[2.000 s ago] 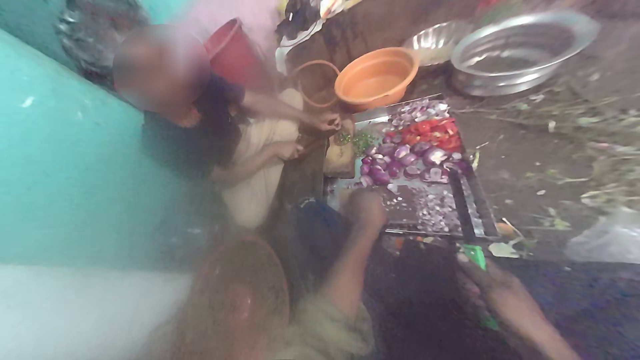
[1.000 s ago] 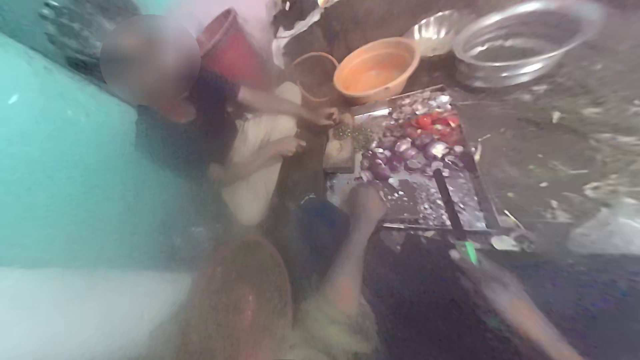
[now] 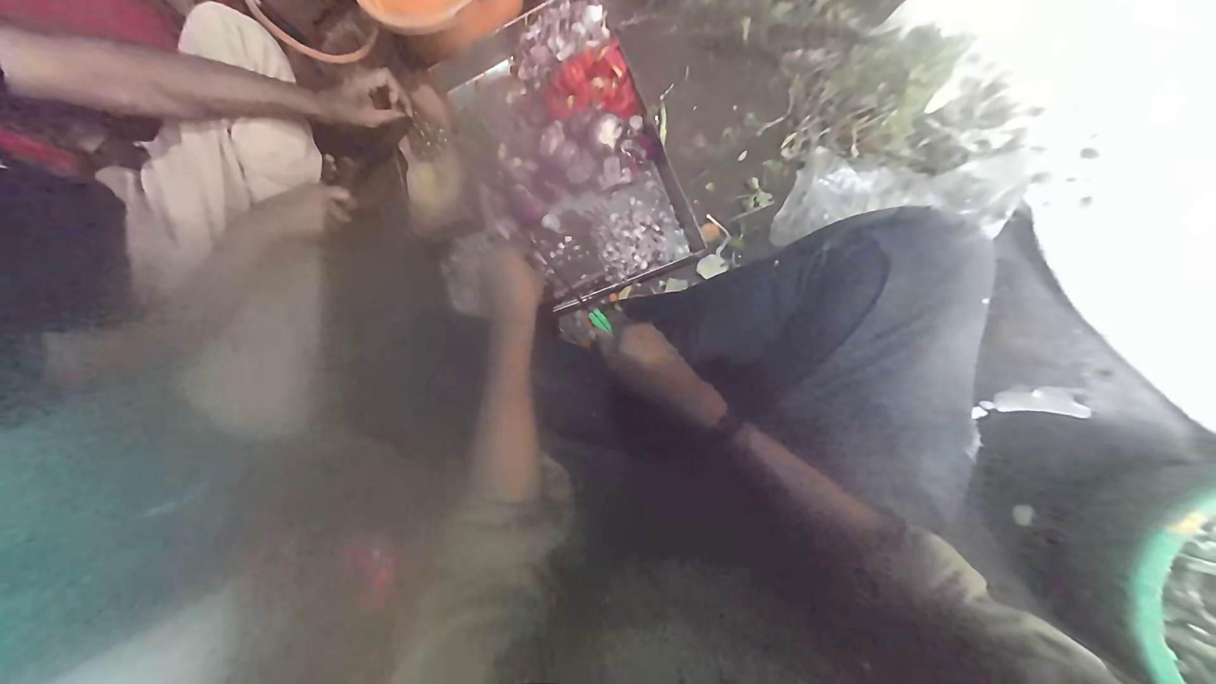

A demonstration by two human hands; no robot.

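Observation:
A metal tray (image 3: 676,195) lies at the upper middle. It bears chopped onion (image 3: 638,236) at its near end, purple onions (image 3: 570,157) in the middle and cut red vegetables (image 3: 597,82) beyond them. My right hand (image 3: 651,350) is closed around the green handle of a knife (image 3: 599,320) just below the tray's near edge; the blade is hard to make out. My left hand (image 3: 516,283) is at the tray's near left corner, beside a blurred pale patch. Haze and blur hide its fingers and whether it holds anything.
Another person's hand (image 3: 375,98) is above a small board (image 3: 432,185) left of the tray. An orange basin (image 3: 418,11) stands beyond. Plant scraps (image 3: 845,81) and a clear plastic bag (image 3: 826,195) lie at the right. A green-rimmed container (image 3: 1154,589) is at the lower right.
The view has swung down and to the right. My right hand with the knife has drawn back from over the tray's near part, where the blade lay a second ago.

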